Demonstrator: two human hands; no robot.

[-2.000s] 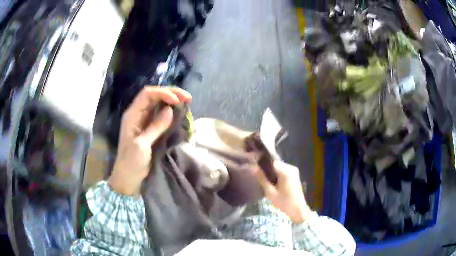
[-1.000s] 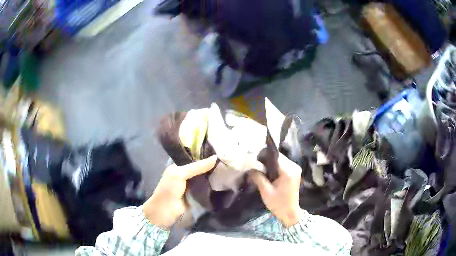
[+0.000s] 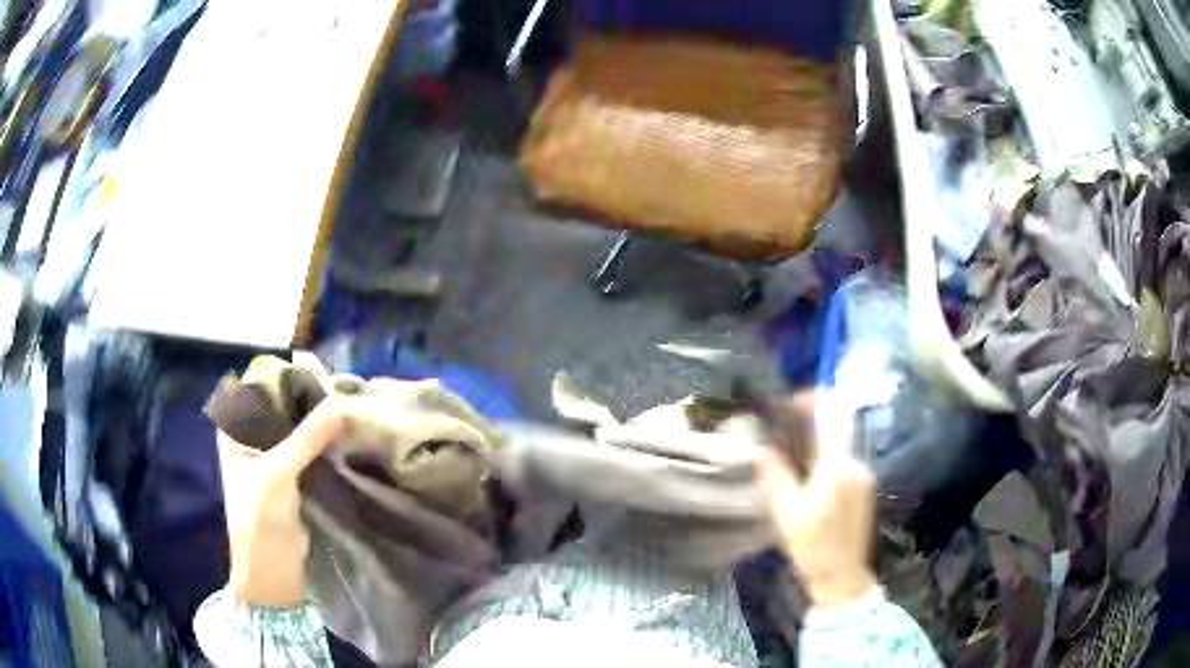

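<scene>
A soft grey-brown garment piece (image 3: 405,522) hangs between my two hands in front of my body, with paler beige parts along its top edge. My left hand (image 3: 268,489) grips its left end, where a darker brown fold and a little yellow-green show. My right hand (image 3: 825,502) is blurred and holds the right end. The cloth between the hands is partly blurred.
An orange-brown padded chair seat (image 3: 685,137) stands ahead on the grey floor (image 3: 522,307). A white table (image 3: 242,157) with a wooden edge is at the left. A large heap of grey-brown cloth (image 3: 1096,339) lies at the right.
My hands have moved apart and the garment piece is spread sideways between them. The view has turned from the aisle and crate to the chair and white table.
</scene>
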